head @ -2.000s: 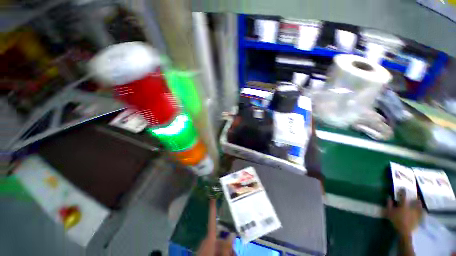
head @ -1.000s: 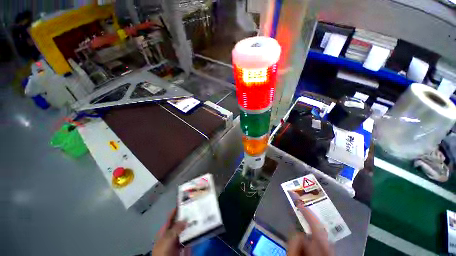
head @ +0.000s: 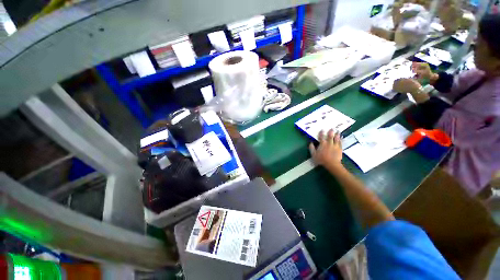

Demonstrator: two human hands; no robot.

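Observation:
A white printed pack (head: 225,235) with a red warning triangle lies flat on the grey plate of the bench scale (head: 274,205). The scale's lit display is partly cut off at the bottom edge. More white packs (head: 326,119) lie side by side on the green conveyor belt (head: 285,147). My right hand (head: 328,150) reaches from the lower right, with its spread fingertips on the near edge of these packs. Any grip under the edge is hidden. My left hand is not in view.
A carton tray (head: 189,199) of black items sits behind the scale, near a film roll (head: 236,85). White sheets (head: 375,145) and an orange-blue dispenser (head: 429,143) lie right. A person in pink (head: 466,109) handles packs. A signal tower (head: 33,268) shows lower left.
The view has turned right. My right hand has left the pack on the scale and is at the belt packs. My left hand and the pack it held are out of view.

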